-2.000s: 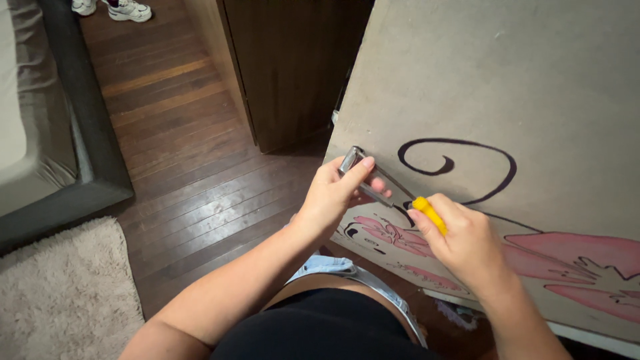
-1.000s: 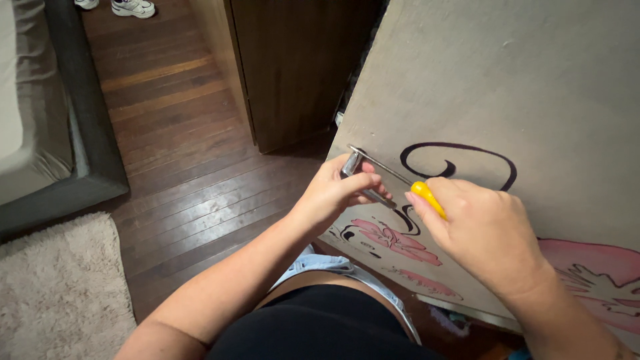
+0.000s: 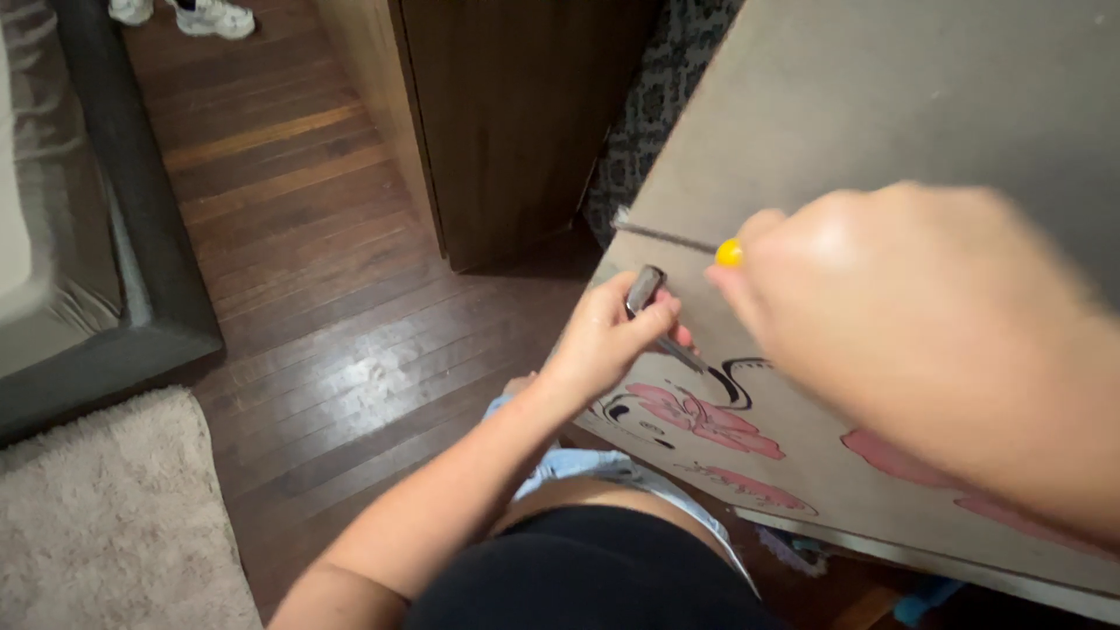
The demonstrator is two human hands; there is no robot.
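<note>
My left hand [image 3: 626, 337] is closed around a metal door handle or similar lever fitting [image 3: 646, 290], whose narrow end points down right over the painted board. My right hand [image 3: 840, 262], blurred, grips the yellow handle of a screwdriver [image 3: 730, 253]. The shaft reaches left to the edge of the board, apart from the metal piece, and its tip is blurred. Both hands are over a large grey board or door panel [image 3: 840, 105] painted with pink flowers [image 3: 700, 418] and black curls.
A dark wooden cabinet [image 3: 516, 122] stands beyond the board, with patterned fabric or carpet [image 3: 652, 105] beside it. On the left are a bed with a grey frame [image 3: 144, 227] and a shaggy rug [image 3: 105, 507] on the wooden floor [image 3: 350, 350]. A person's white shoes [image 3: 216, 17] show at top left.
The screwdriver tip was at the end of the metal piece a second ago and is now away from it, near the board's edge. My left hand still holds the metal piece.
</note>
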